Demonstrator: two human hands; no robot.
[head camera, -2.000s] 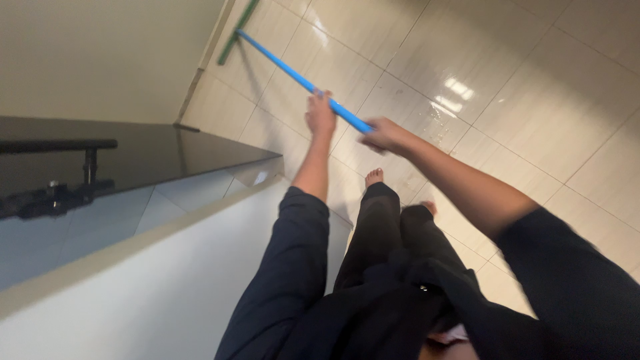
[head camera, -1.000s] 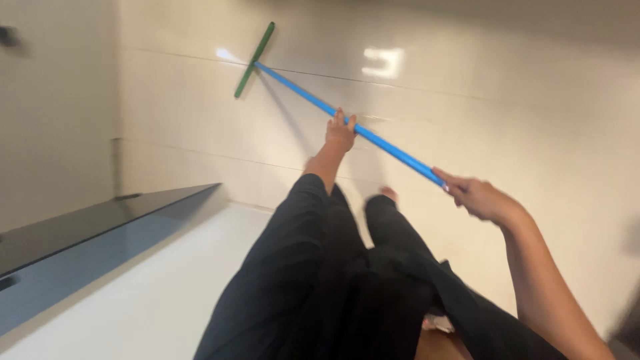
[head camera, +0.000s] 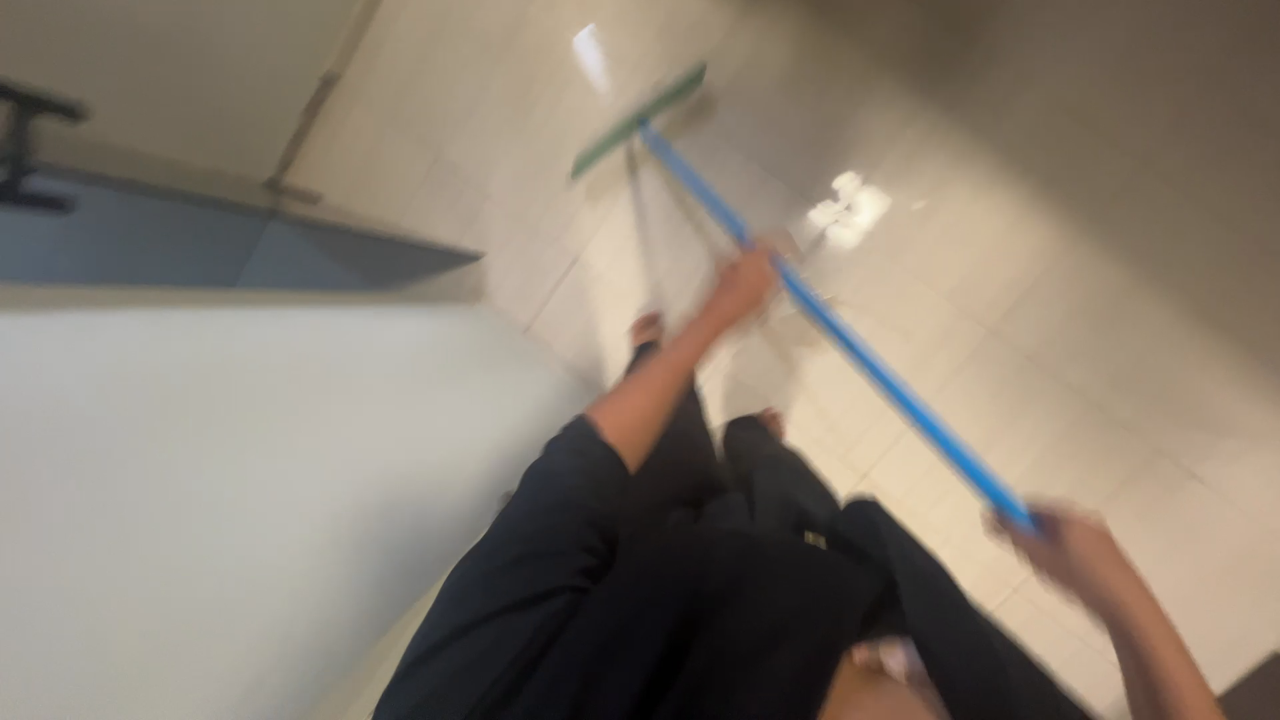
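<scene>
My left hand is closed around the middle part of a blue pole. At the pole's near end, at the lower right, my right hand grips it. The pole slants up and left to a long, narrow green head, which looks like a floor squeegee and lies over the pale tiled floor. Both hands and the head are blurred.
A white wall or panel stands close on the left, with a dark-edged ledge beyond it. Black metal hardware shows at the upper left. My bare feet are on the floor, which reflects light.
Compared with two seconds ago, my right hand is much farther from my left along the pole. The green head has left the wall's corner at the upper left. The view has shifted and turned.
</scene>
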